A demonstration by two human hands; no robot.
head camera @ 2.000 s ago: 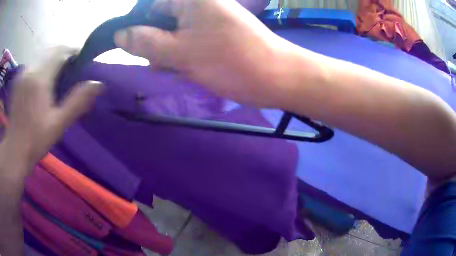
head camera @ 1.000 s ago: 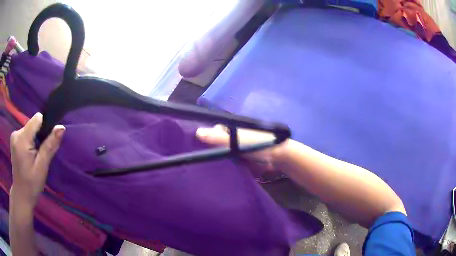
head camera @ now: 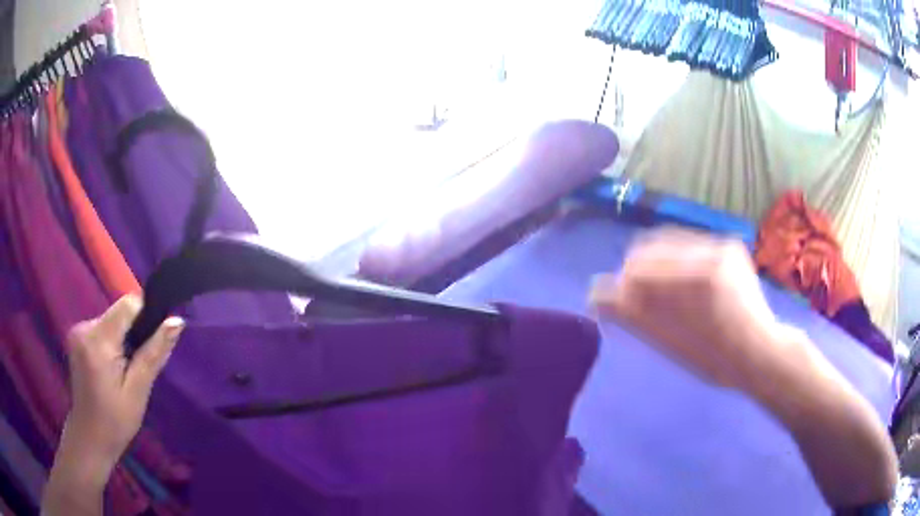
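My left hand (head camera: pixel 109 388) grips a black plastic hanger (head camera: pixel 272 274) near the base of its hook, at the left. A dark purple garment (head camera: pixel 404 433) hangs on the hanger, its cloth now over the right end. The lower bar shows across the cloth. My right hand (head camera: pixel 681 292) is blurred, above the ironing table, apart from the garment; whether its fingers are apart is unclear, and no object shows in it.
A row of purple, pink and orange garments (head camera: pixel 86 242) hangs at the left. The blue-violet ironing table (head camera: pixel 696 423) lies right, with a padded purplish sleeve board (head camera: pixel 494 202) beyond. An orange-red cloth (head camera: pixel 802 247) and blue bundle (head camera: pixel 676 209) lie at its far edge.
The garment now covers the hanger's right end, which was bare before. My right hand has left the cloth and moved up and right. The view has tilted up, showing more of the rack.
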